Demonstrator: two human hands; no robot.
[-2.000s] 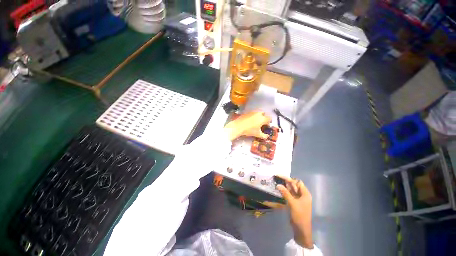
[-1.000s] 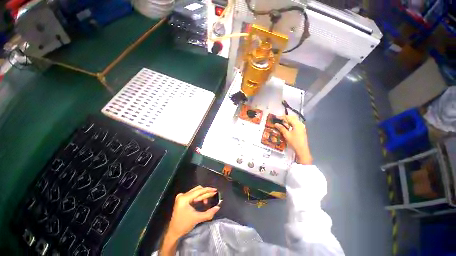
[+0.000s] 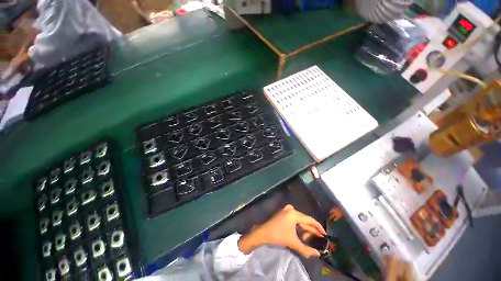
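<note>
My left hand (image 3: 285,231) is in front of the bench edge and grips a small black housing (image 3: 314,241) with a shiny rim between thumb and fingers. My right hand (image 3: 399,270) is small, blurred and cut off by the bottom edge, at the front of the press base (image 3: 351,189); whether it holds anything cannot be seen. Orange-brown fixtures (image 3: 432,226) with dark centres sit on the press base. A black blister tray (image 3: 144,193) holds dark outlined frames and a few silvery-centred pieces at its left end.
A second black tray (image 3: 122,229) with silvery-centred pieces lies at the left. The white parts tray (image 3: 341,131) lies beside the press. The brass-gold press cylinder (image 3: 467,123) and control panel (image 3: 447,41) stand at the right. Clear bags (image 3: 389,46) lie behind. Another person's sleeve (image 3: 74,27) shows upper left.
The view has swung left, bringing the second tray and another person into view. My right hand has left the fixtures for the front of the press base. My left hand still holds the housing.
</note>
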